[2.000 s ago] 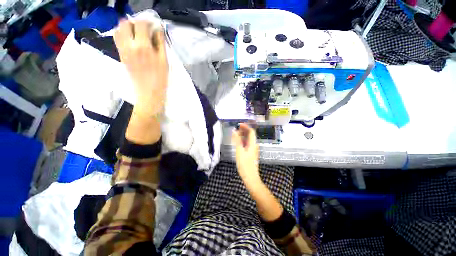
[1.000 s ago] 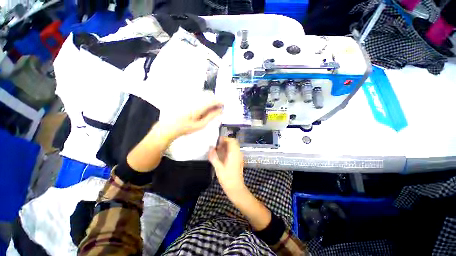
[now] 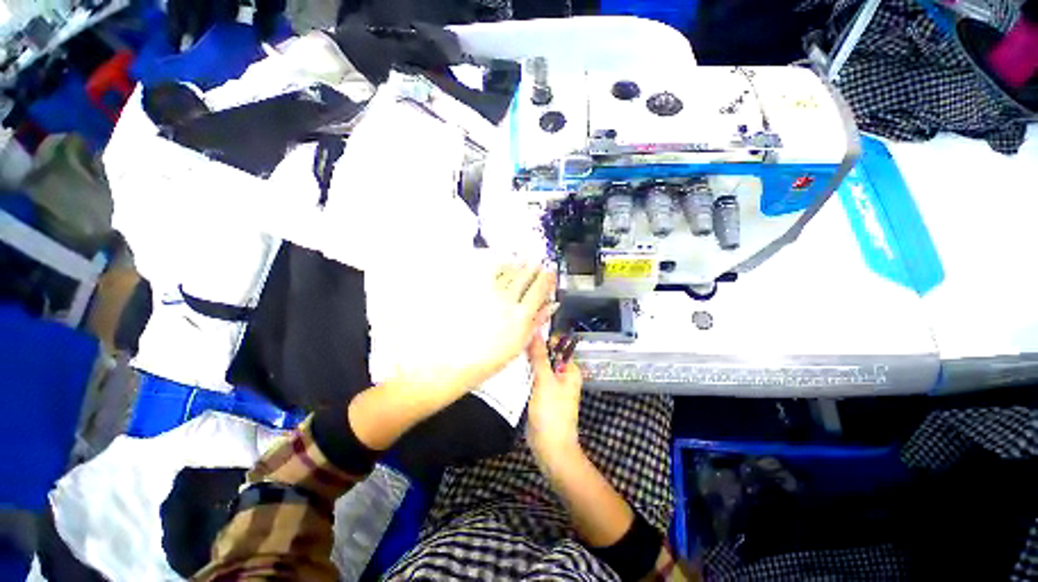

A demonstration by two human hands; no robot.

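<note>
A white garment panel (image 3: 415,273) with black fabric pieces (image 3: 313,324) lies left of the needle area of the overlock machine (image 3: 683,125). Its right edge reaches the presser foot area (image 3: 575,244). My left hand (image 3: 501,313) lies flat on the panel, fingertips beside the foot. My right hand (image 3: 554,392) is at the panel's lower right edge, in front of the needle plate (image 3: 598,318), its fingers closed on the edge. A small dark tool, perhaps snips (image 3: 563,350), shows at the right fingers.
A white and black pile (image 3: 103,483) lies at lower left on blue. A blue bin (image 3: 797,455) with dark scraps is below the table's front edge (image 3: 751,373). Checked fabric (image 3: 928,97) and a pink thread cone (image 3: 1013,57) are at upper right.
My left hand has come down from the raised cloth onto the panel and moved right. The panel now lies flatter, its edge at the foot. My right hand has met that edge.
</note>
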